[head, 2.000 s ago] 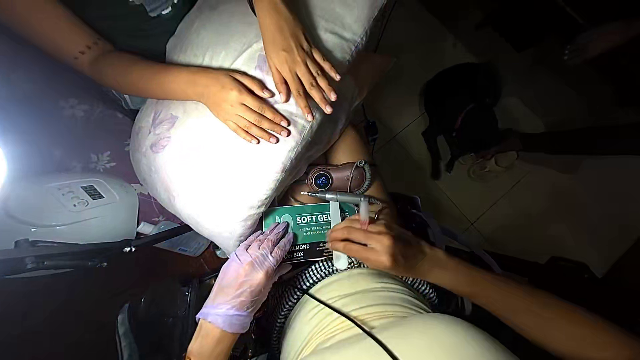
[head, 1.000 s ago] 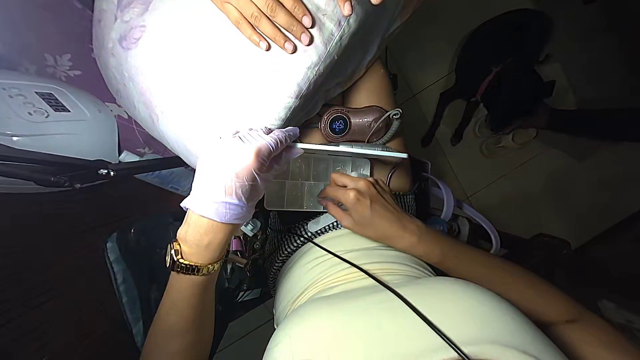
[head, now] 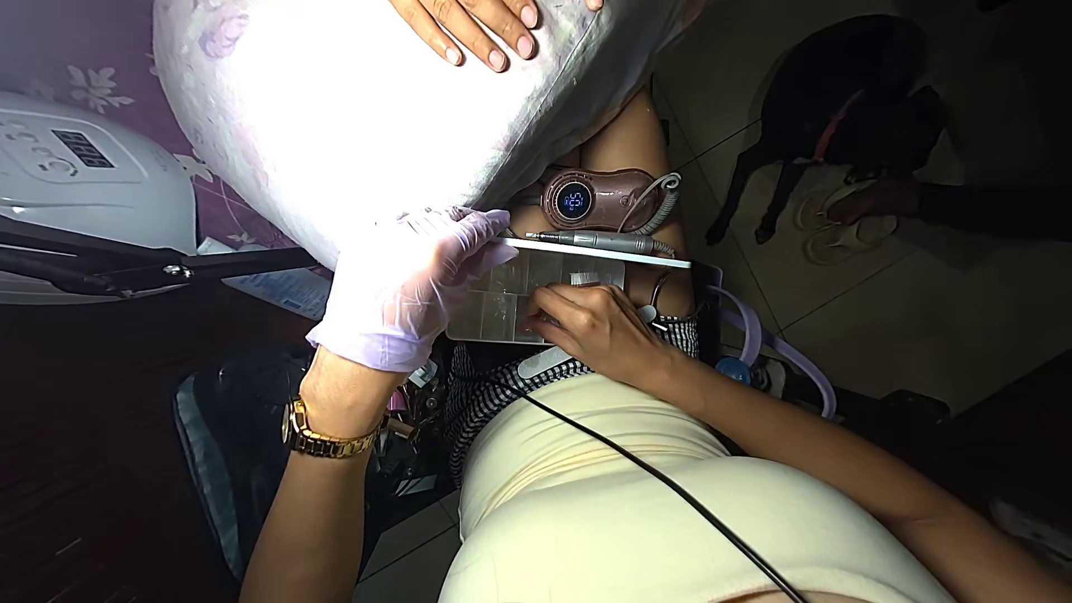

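My left hand (head: 419, 280), in a thin translucent glove, grips the raised lid (head: 599, 252) of a clear compartment box, seen edge-on. The box (head: 498, 316) lies open on my lap. Bare, my right hand (head: 590, 322) reaches into its compartments with bent fingers; whether they pinch anything is hidden. A few pale nail tips (head: 584, 278) show in one compartment. Just beyond the lid lies a grey nail drill handpiece (head: 599, 242), and behind it a brown nail drill control unit (head: 599, 199) with a lit display and coiled cord. A white nail file (head: 543, 363) rests below the box.
Another person's hand (head: 481, 29) rests on a white cushion (head: 335, 109) ahead. A white nail lamp (head: 92, 180) and a black metal arm (head: 209, 266) are at left. A black cable (head: 636, 476) crosses my shirt. At right, a black dog (head: 829, 109) stands by another person's foot (head: 875, 199).
The box, closed with its green printed lid showing two seconds ago, has been opened. My right hand has let go of the drill handpiece and is now in the compartments. The view has moved closer.
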